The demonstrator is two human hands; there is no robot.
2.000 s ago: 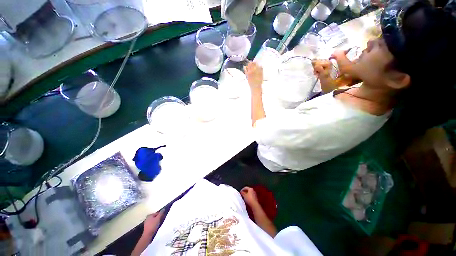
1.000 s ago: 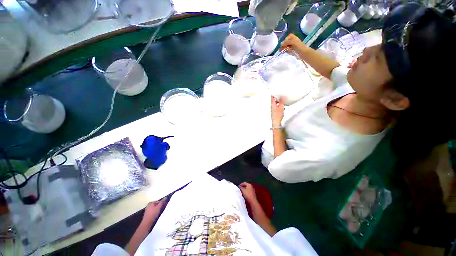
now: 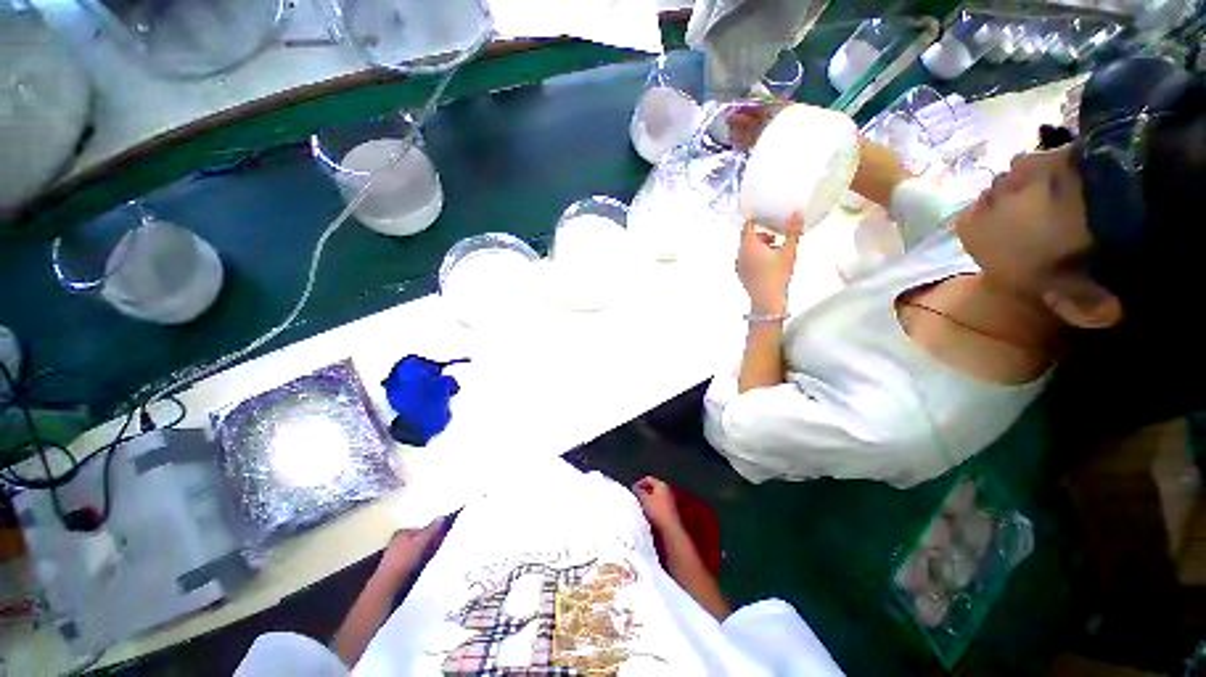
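Observation:
My left hand (image 3: 419,540) rests low at the bench's front edge, beside my white shirt; its fingers are partly hidden. My right hand (image 3: 653,497) rests on the other side of my lap by the red stool (image 3: 693,529); its fingers look curled and nothing shows in it. A blue cloth or glove (image 3: 422,398) lies crumpled on the bench in front of me. Left of it lies the plastic-wrapped square plate (image 3: 307,451) with a bright centre. Two clear-walled units with white lower parts, one (image 3: 487,275) and another (image 3: 589,251), stand at the bench's back edge.
A seated person (image 3: 873,357) at right holds a white-bottomed unit (image 3: 802,165) tilted over the bench. Units ride the green belt (image 3: 503,146), crossed by a clear hose (image 3: 312,271). A taped grey box (image 3: 132,529) with cables lies far left. A green crate (image 3: 958,562) sits on the floor.
The other person has lifted and tilted a unit, its white part now facing out. Belt units have shifted right in the view. My hands have barely moved.

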